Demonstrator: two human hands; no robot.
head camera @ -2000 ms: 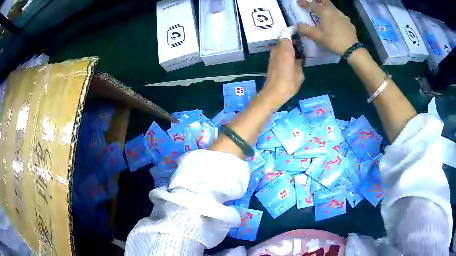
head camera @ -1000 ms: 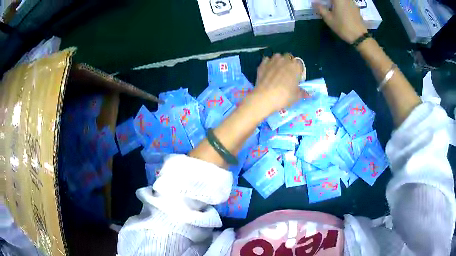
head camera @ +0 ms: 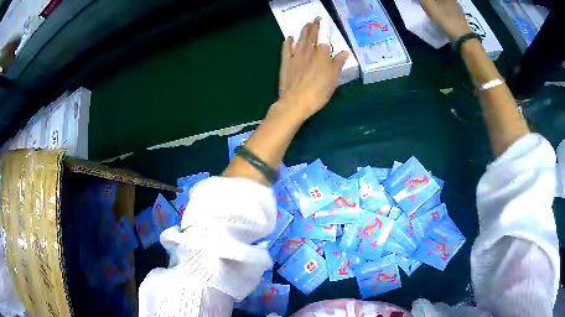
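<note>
My left hand (head camera: 310, 71) lies with spread fingers on top of a closed white box (head camera: 297, 15). Beside it an open white box (head camera: 387, 71) holds a blue sachet (head camera: 370, 28). My right hand (head camera: 447, 17) is at the top edge, over white boxes, one with a black icon (head camera: 480, 26); its fingertips are partly cut off, so its grip is unclear. A loose pile of blue sachets (head camera: 372, 229) with red print lies in front of me. My left forearm covers part of it.
A brown taped carton (head camera: 31, 229) stands at the left with blue sachets inside; its flap (head camera: 124, 175) points toward the pile. More white boxes (head camera: 74, 121) stand behind it. The green belt (head camera: 179, 80) runs beyond a whitish strip. Another white box (head camera: 517, 25) is at the upper right.
My left hand has moved from the pile up onto a closed box. A box with a sachet inside now shows between my hands. My right hand remains over boxes, and the view has shifted.
</note>
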